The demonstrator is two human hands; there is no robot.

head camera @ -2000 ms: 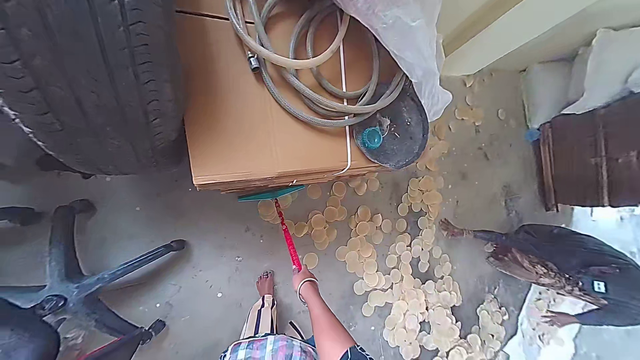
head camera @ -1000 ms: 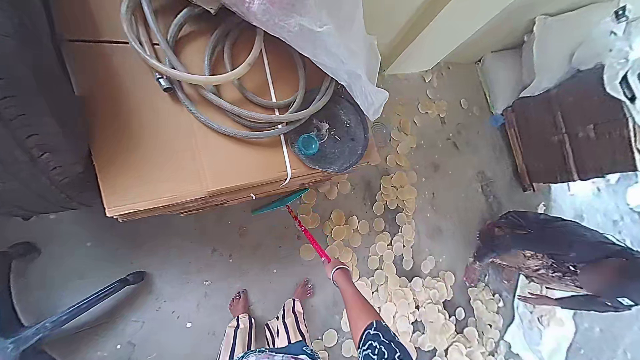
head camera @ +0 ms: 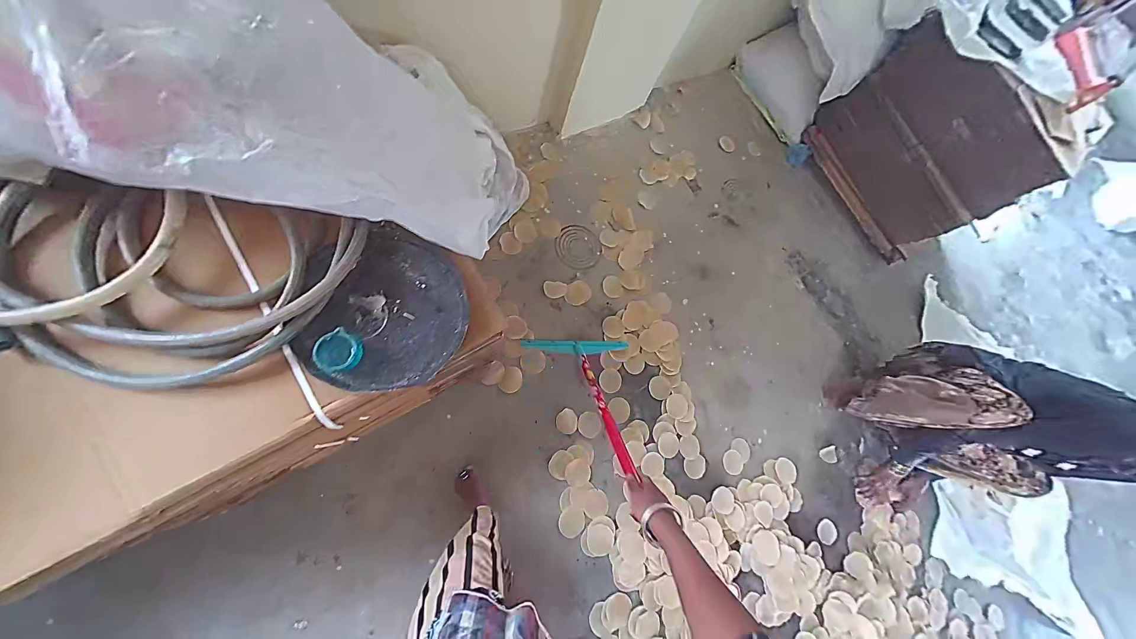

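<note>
My right hand [head camera: 650,504], with a bangle at its wrist, grips the red handle of a squeegee-like floor tool [head camera: 609,423]. The tool's flat teal head [head camera: 575,347] lies among scattered pale round discs [head camera: 657,337], just right of the corner of the cardboard stack. More discs form a thick pile [head camera: 772,532] on the floor beside and beyond my forearm. My left hand does not show in the view.
Flat cardboard [head camera: 98,444] is stacked at left, bearing a coiled hose [head camera: 177,337], a dark round tray [head camera: 426,311], a teal cap [head camera: 337,351] and a plastic-wrapped bundle [head camera: 266,115]. Another person [head camera: 985,417] is low at right, near a brown box [head camera: 941,133] and white sheets [head camera: 1003,550].
The tool's head has moved from beside the cardboard stack's edge to among the discs past its corner. The view has shifted toward the wall and the discs.
</note>
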